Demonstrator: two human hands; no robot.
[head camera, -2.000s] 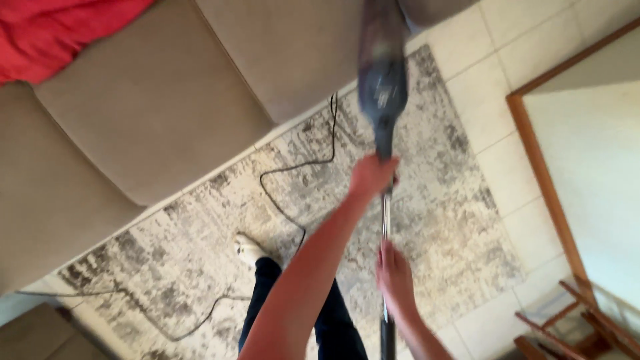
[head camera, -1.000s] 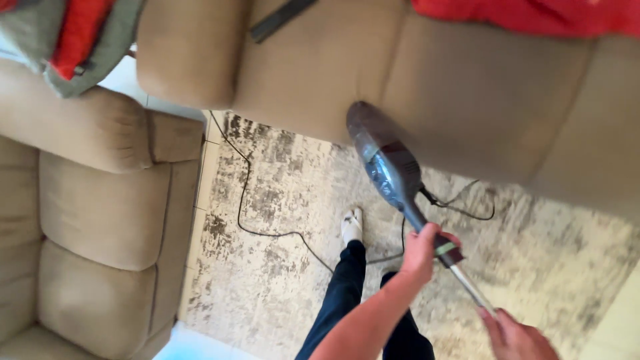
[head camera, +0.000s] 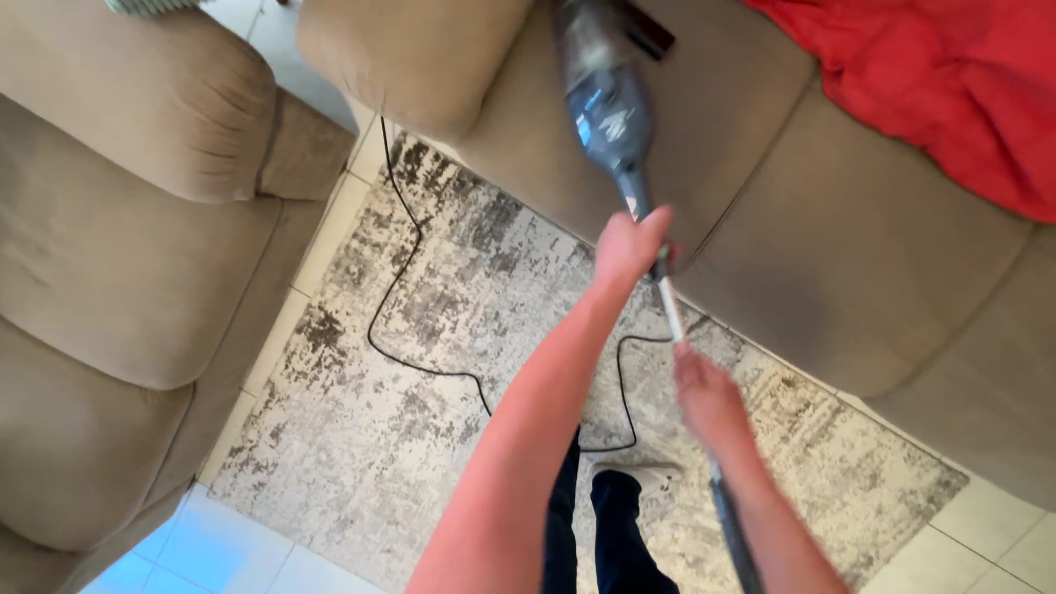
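A blue-grey stick vacuum cleaner (head camera: 610, 120) extends from the top centre down toward the lower right, its body over the seat of the long sofa (head camera: 742, 272). My left hand (head camera: 631, 247) is closed around its handle, just below the body. Lower down, my right hand (head camera: 711, 396) grips the metal tube (head camera: 671, 309). The dark lower end of the tube (head camera: 730, 524) passes beside my right forearm. A black power cord (head camera: 417, 239) winds over the patterned rug (head camera: 445, 330), partly hidden behind my left arm.
A second beige sofa (head camera: 124, 247) stands at the left. A red cloth (head camera: 932, 91) lies on the long sofa, and a dark flat object (head camera: 648, 29) rests near the vacuum's body. My feet are on the rug, one shoe (head camera: 660, 477) showing. Pale floor tiles (head camera: 272, 565) border the rug.
The view has shifted a lot. The vacuum's body, over the sofa's front edge a second ago, now reaches farther over the seat beside the dark flat object. Both hands keep hold of it.
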